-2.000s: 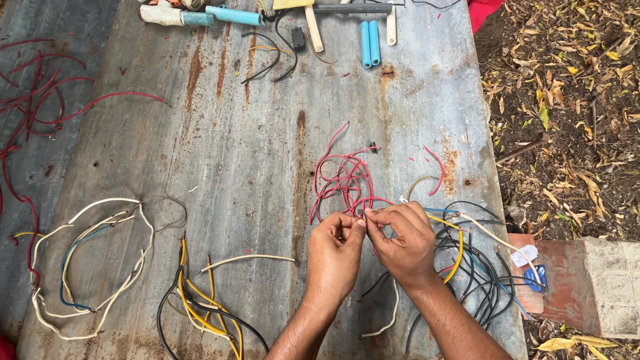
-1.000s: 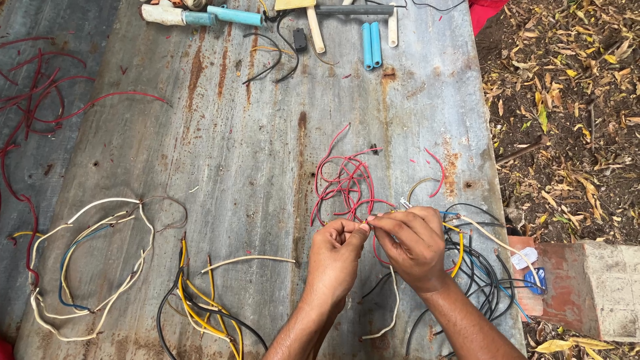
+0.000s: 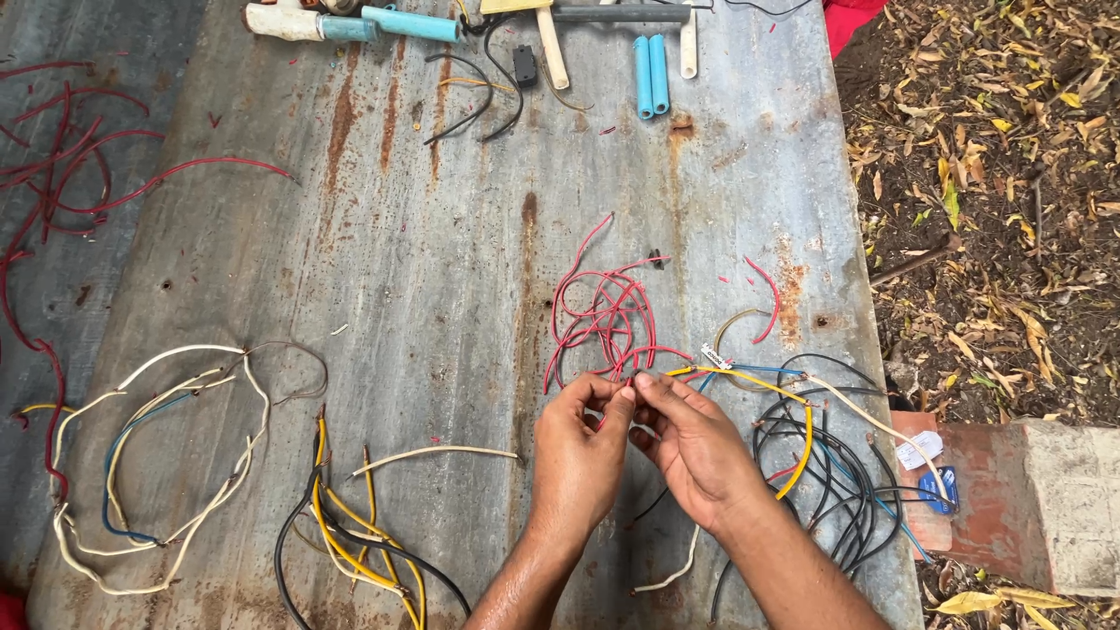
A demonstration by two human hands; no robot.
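Observation:
My left hand (image 3: 584, 446) and my right hand (image 3: 691, 437) meet low and right of the middle of the view, fingertips almost touching. Between them they pinch a thin red wire (image 3: 628, 381), its end largely hidden by the fingers. Just beyond the fingertips lies a loose tangle of red wires (image 3: 604, 306). Yellow wire (image 3: 761, 381) with bare twisted joints curves past my right hand, beside a coil of black wires (image 3: 840, 472). A white wire (image 3: 678, 573) lies under my right forearm.
A rusty sheet-metal surface (image 3: 420, 306) carries white wire loops (image 3: 184, 350), yellow and black wires (image 3: 367, 534) and dark red wire (image 3: 96, 184). Blue tubes (image 3: 651, 77), a black switch-like part (image 3: 524, 66) and a white-handled tool (image 3: 551, 48) lie at the far side. Leaf-covered ground (image 3: 989, 219) borders the right edge.
My right hand has turned, its fingers and palm side now showing more beside the left fingertips. The left hand stays in about the same place.

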